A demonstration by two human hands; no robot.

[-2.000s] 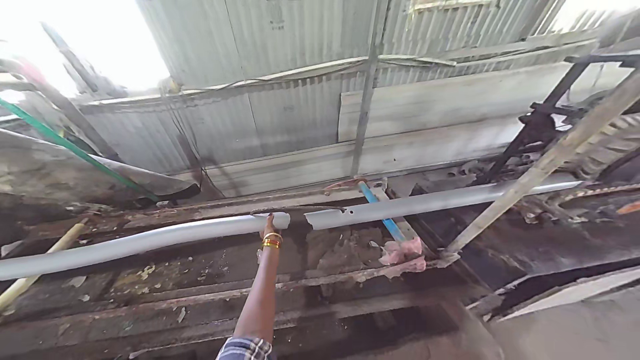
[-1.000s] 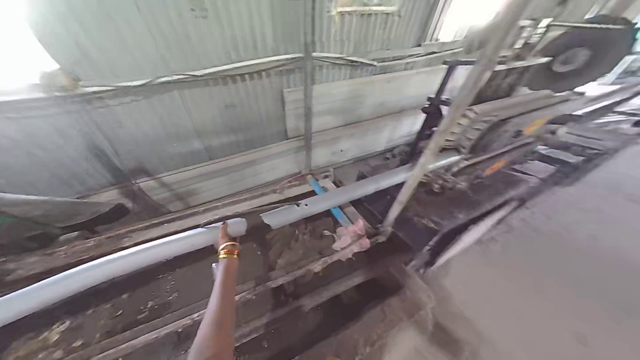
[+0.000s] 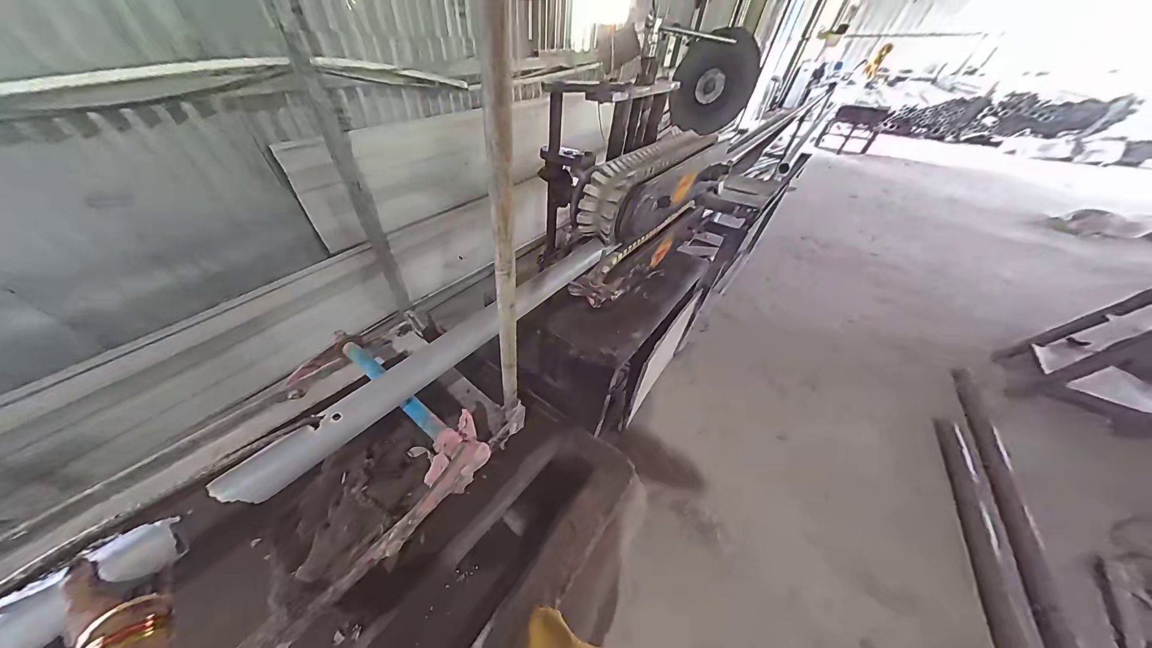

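Note:
At the bottom left of the head view, my left hand (image 3: 85,589), with bangles at the wrist, grips a light grey pipe (image 3: 139,551) near its ragged end. The fingers are partly cut off by the frame edge. Apart from that end lies a second grey pipe (image 3: 409,364), with a jagged, cut-open end and a small hole. It crosses over a blue roller or tube (image 3: 418,416) with pink cloth (image 3: 457,450) tied at its near end, and runs up to a tracked pipe-pulling machine (image 3: 634,193). My right hand is not in view.
A slanting pole (image 3: 502,207) stands in front of the second pipe. Behind runs a corrugated metal wall (image 3: 135,225). A dark disc (image 3: 715,81) is mounted above the machine. Two pipes (image 3: 999,522) lie on the floor at right. Something yellow (image 3: 553,630) shows at the bottom edge.
The view has swung far to the right, bringing in the machine and the floor. My left hand stays at the end of the first pipe; the two pipes remain apart.

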